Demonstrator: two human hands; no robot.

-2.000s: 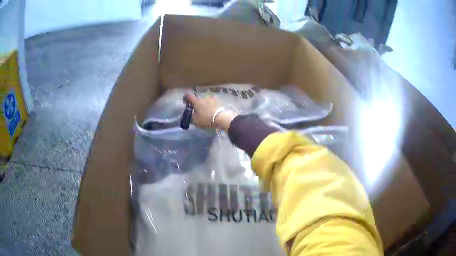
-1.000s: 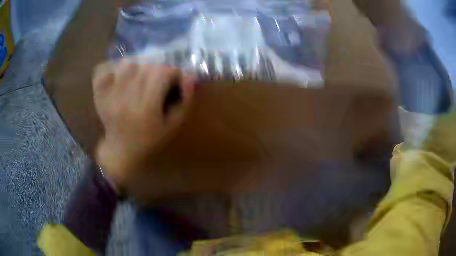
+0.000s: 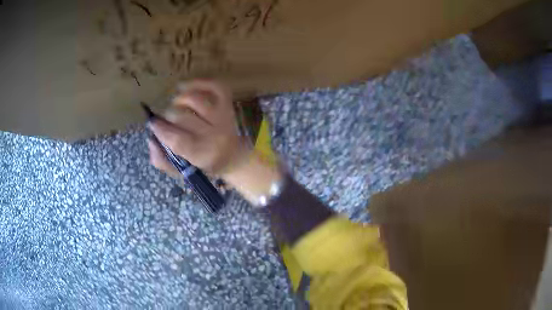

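My right hand [image 3: 203,130] is in the middle left, slightly blurred, with a light bracelet at the wrist. It is closed around a black marker pen [image 3: 203,189]. The pen's dark tip points up and left over the lower part of a brown carton side [image 3: 327,42]. I cannot tell whether the tip touches the board. Black handwritten marks [image 3: 187,39], partly blurred, stand on the carton above my hand. My left hand is not in view.
Speckled grey floor [image 3: 121,230] lies below the carton. Yellow floor tape [image 3: 264,142] shows beside and below my wrist, partly behind my arm. Another brown cardboard surface [image 3: 466,242] is at the lower right, and a dark blurred shape is at the right edge.
The view has left the open carton with the bagged white garment and now shows a marked carton side and the floor. My left hand, seen one second ago, is out of the picture.
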